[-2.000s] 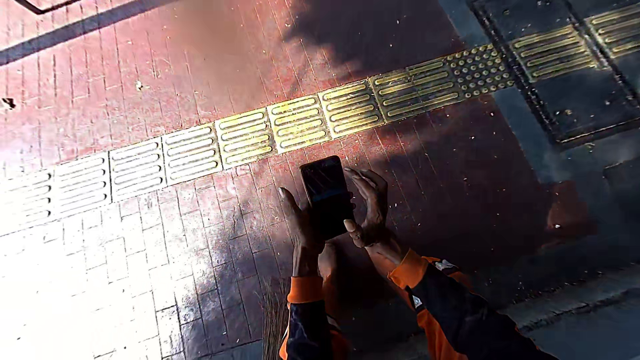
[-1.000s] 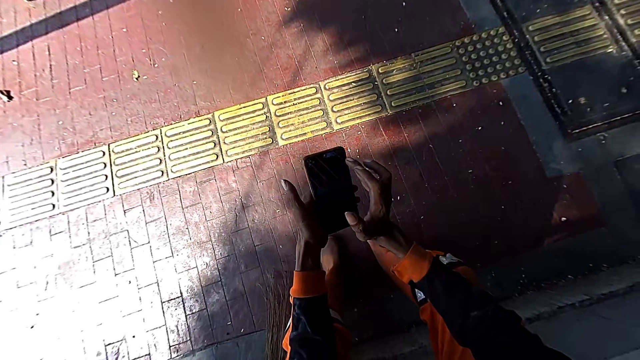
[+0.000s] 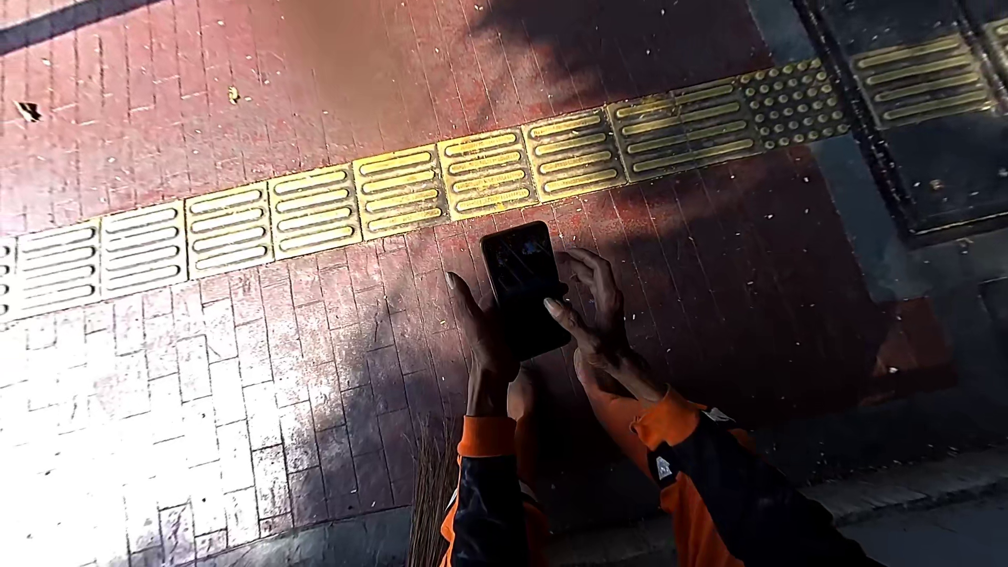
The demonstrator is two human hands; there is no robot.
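A dark smartphone [image 3: 526, 287] lies upright in my left hand [image 3: 490, 335], near the middle of the view. The left thumb sticks up along the phone's left edge, and the palm and other fingers are hidden behind it. At the phone's right side is my right hand [image 3: 591, 311], its thumb over the lower part of the screen and its fingers curled and apart beside the edge. Whether the thumb touches the glass cannot be told. The screen is very dark, with faint reflections. Both sleeves are dark with orange cuffs.
Yellow tactile paving [image 3: 482, 175] crosses the red brick pavement [image 3: 260, 102]. A broom of thin twigs [image 3: 431, 496] is beside my left sleeve. At the upper right is a dark-framed cover [image 3: 929, 177] in the ground. A kerb [image 3: 906, 488] runs along the lower right. My bare legs show below the phone.
The fingers of my right hand have drawn slightly away from the phone's right edge. The left hand holds the phone as before.
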